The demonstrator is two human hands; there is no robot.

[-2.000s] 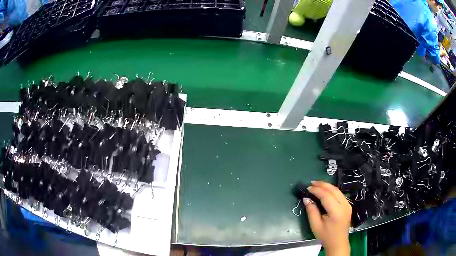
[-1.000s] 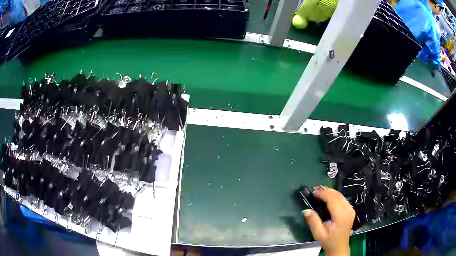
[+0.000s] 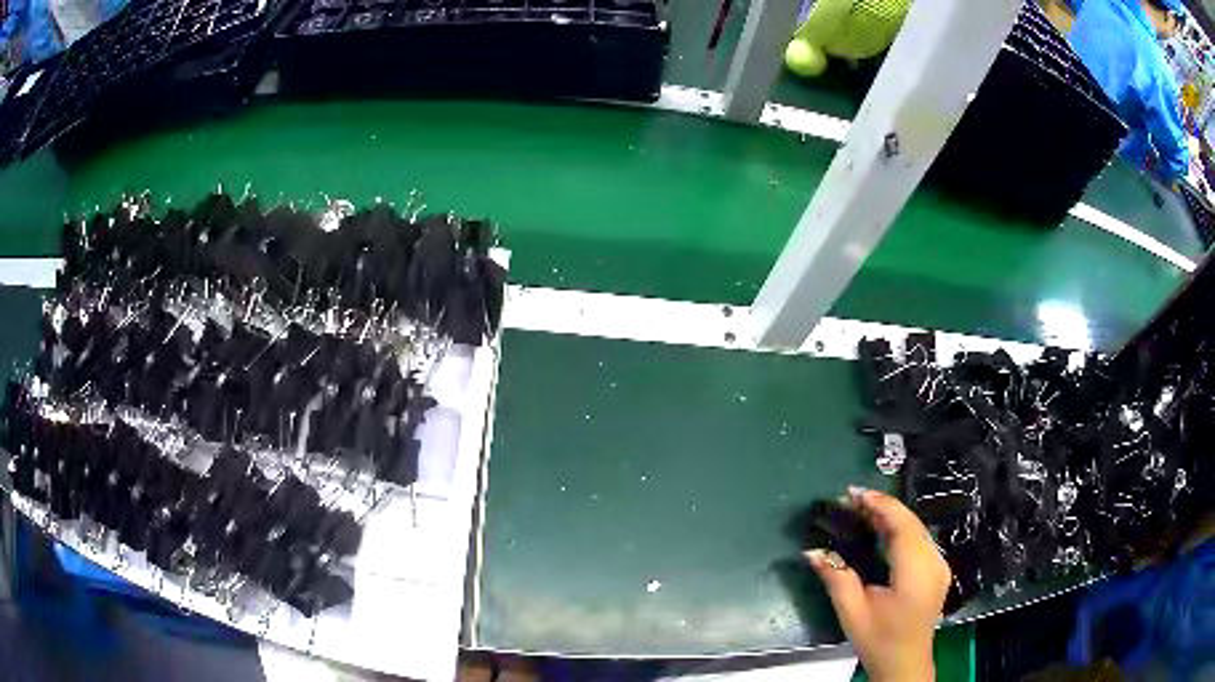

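Note:
My right hand (image 3: 890, 586) is bare and low at the right, holding black binder clips (image 3: 847, 536) between thumb and fingers just above the green bench top. How many clips it holds cannot be told. A heap of loose black binder clips (image 3: 1026, 466) with silver wire handles lies right beside and beyond the hand. At the left, three dense rows of black clips (image 3: 253, 386) stand on a white board (image 3: 416, 586), with bare board at the rows' right ends. My left hand is not identifiable; only a small skin-toned patch shows under the bench's front edge.
A green belt (image 3: 600, 187) with a white rail (image 3: 613, 315) runs beyond the bench. A slanted metal post (image 3: 853, 200) rises from the rail. Black gridded trays (image 3: 466, 53) are stacked across the belt. A yellow-green mesh item (image 3: 847, 29) and a person's blue sleeve (image 3: 1133, 80) show behind.
My right hand's fingers have shifted around the dark clips, which have turned in the grasp. The hand stays at the heap's left side. The view has shifted slightly.

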